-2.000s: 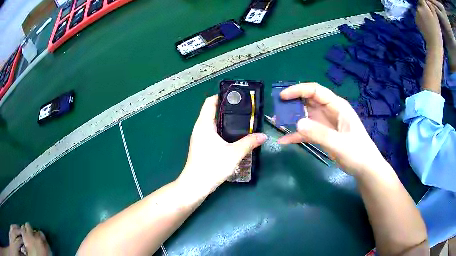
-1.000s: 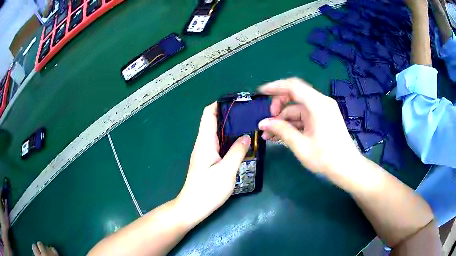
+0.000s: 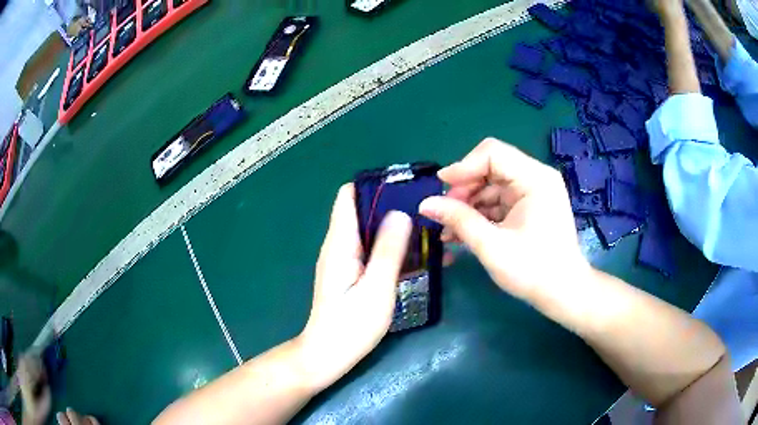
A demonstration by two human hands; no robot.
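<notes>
My left hand [image 3: 357, 274] holds a black phone body [image 3: 420, 309] upright in the picture, its thumb lying on the dark blue cover [image 3: 407, 195]. The cover lies over the upper part of the phone, where the round part is not visible. Red wires show at its left, a yellow flex cable [image 3: 425, 243] at the right edge and a silvery board at the lower end. My right hand [image 3: 507, 220] is at the phone's upper right edge, with thumb and forefinger at the cover's right side. Whether they pinch it cannot be told.
A pile of blue covers [image 3: 592, 174] lies at the right, by another person's blue sleeve [image 3: 694, 158]. Phones [image 3: 195, 137] lie beyond the whitish strip [image 3: 274, 133]. A red tray [image 3: 137, 46] is at the upper left. Another person's hand [image 3: 33, 386] shows at the lower left.
The blue cover has gone from beside the phone onto its upper part, and my right hand has moved left with it. Phones beyond the strip have shifted left. The tweezers are no longer visible.
</notes>
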